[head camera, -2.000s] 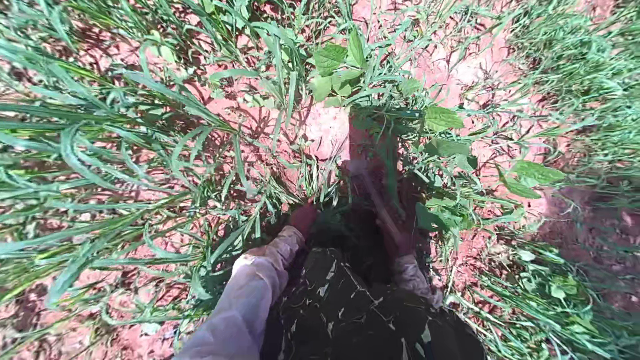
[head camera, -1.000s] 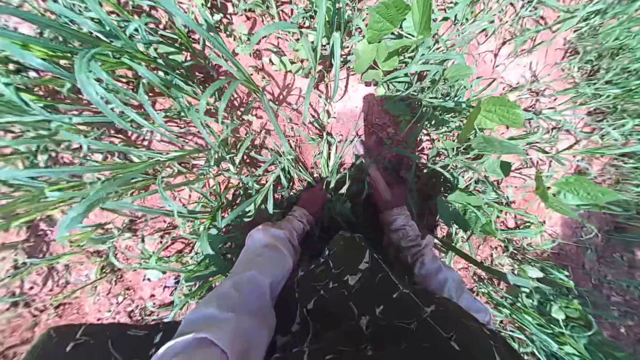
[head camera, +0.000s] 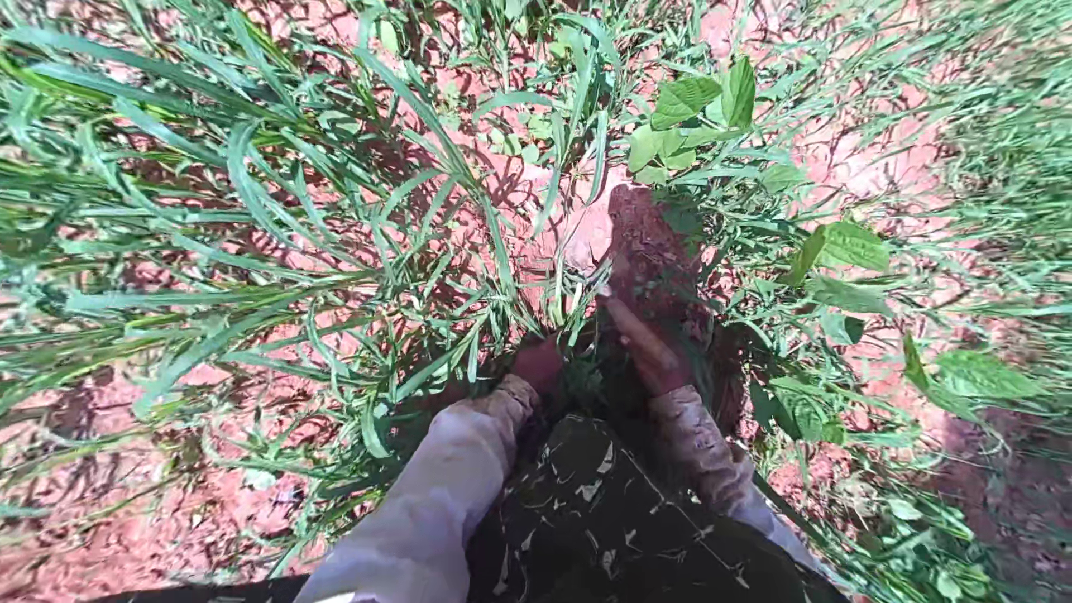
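Observation:
My left hand [head camera: 538, 364] is low in a tuft of grass [head camera: 559, 314], at the middle of the head view. Its fingers are in shadow and partly behind blades, so their grip is unclear. To its right, my right hand [head camera: 670, 374] is closed around the wooden handle of a small hand tool [head camera: 638, 332]. The handle slants up and left, and its far end, with a small pale part [head camera: 605, 290], lies beside the same tuft. The shape of the tool's head cannot be made out among the grass. Both wrists are in pale, soiled sleeves.
Long-bladed grass [head camera: 243, 193] grows thickly at left, over reddish soil [head camera: 586, 226]. Broad-leaved plants [head camera: 850, 244] stand to the right of my hands, with more grass at the far right. Dark patterned cloth [head camera: 603, 519] covers my lap, and a shadow falls ahead of my right hand.
The view has shifted somewhat. The wooden handle, long in view two seconds ago, now shows a shorter length ahead of my right hand. My left hand stays at the grass.

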